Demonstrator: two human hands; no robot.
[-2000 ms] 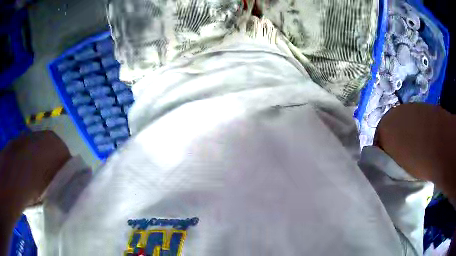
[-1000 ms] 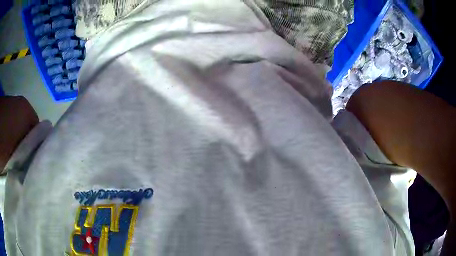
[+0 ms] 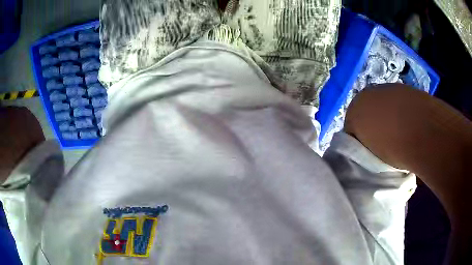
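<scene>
Neither of my hands is in the picture; only my bare upper arms show at the left and right edges. A blue bin [image 3: 35,67] on the left holds rows of blue shells [image 3: 76,82], packed closely. Another blue bin [image 3: 345,64] on the right holds a loose heap of pale ruffled base rings [image 3: 373,63], some with a round hole showing. My right arm hides part of this heap.
My white shirt [image 3: 207,171] fills the middle, with my patterned trousers above it. Grey floor with yellow-black tape [image 3: 19,95] lies at the left. Part of another blue object [image 3: 9,23] shows at the top left corner.
The view has shifted over the last two seconds. Compared with a second ago, the bins and my lap sit lower in the picture. My hands stay out of view.
</scene>
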